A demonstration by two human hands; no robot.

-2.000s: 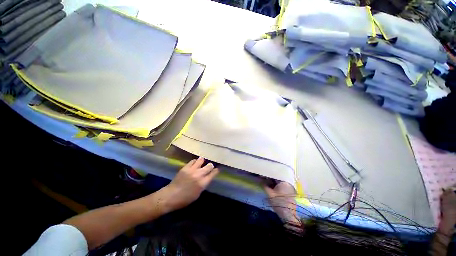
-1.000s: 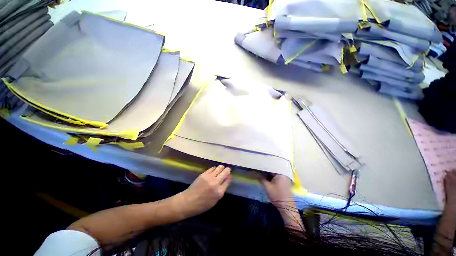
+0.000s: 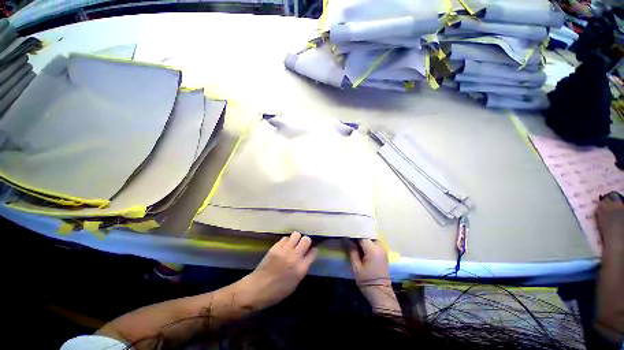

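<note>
A light-grey panel (image 3: pixel 287 167) with yellow side edges lies at the centre, its near edge at the table's front edge. A seam-like line runs across it near that edge. My left hand (image 3: pixel 284 266) is at the middle of the near edge, with bent fingertips at the edge. My right hand (image 3: pixel 371 265) is at the near right corner, its thumb and fingers on the edge and partly hidden under the panel. Both hands hold the panel's near edge. Hair strands cross the view in front of my right wrist.
A fanned stack of grey panels (image 3: pixel 89 130) lies left. Folded bundles (image 3: pixel 503 55) are piled at the back right. Thin metal rods (image 3: pixel 421 164) on pale strips and a red-handled tool (image 3: pixel 461 236) lie right. Another person's hand (image 3: pixel 611 212) is by the pink sheet (image 3: pixel 571 178).
The view has shifted, so the table things sit further left. My hands have come closer together, my left hand having slid right along the panel's near edge.
</note>
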